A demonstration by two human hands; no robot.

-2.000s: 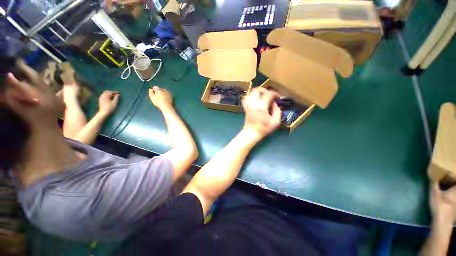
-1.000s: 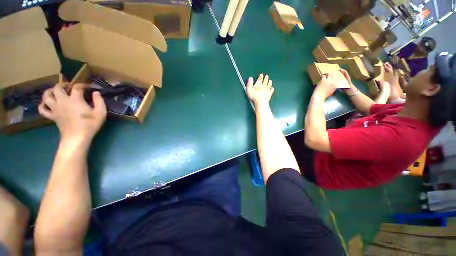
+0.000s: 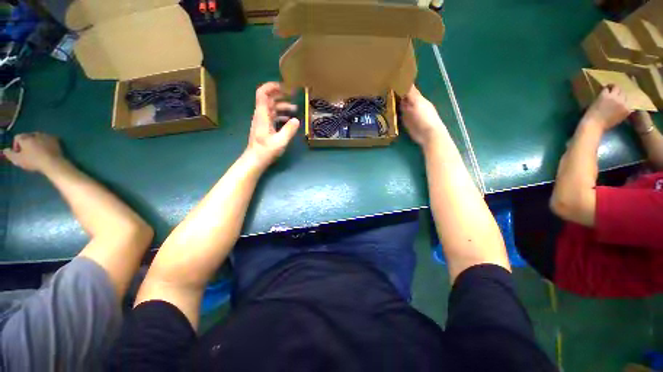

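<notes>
An open mailer box (image 3: 352, 142) stands in front of me, its hinged lid (image 3: 356, 62) raised at the back. Inside lie a black coiled cable (image 3: 331, 120) and a small dark unit (image 3: 365, 128). My left hand (image 3: 272, 125) is just left of the box, fingers apart, holding nothing. My right hand (image 3: 420, 116) is at the box's right side, fingertips at the lid's right ear; the fingertips are partly hidden, so the grip is unclear. A second open mailer box (image 3: 166, 128) with a coiled cable stands to the left.
A black unit with red terminals (image 3: 211, 9) is at the back. A neighbour's hand (image 3: 36, 152) rests on the bench at left. A person in red (image 3: 632, 218) holds a carton (image 3: 618, 83) at right, near several cartons. A pale seam (image 3: 461, 123) crosses the bench.
The view has swung back from the right. The box is now squarely in front of me. My right hand has come from the bare bench to its right side; my left hand is off the box.
</notes>
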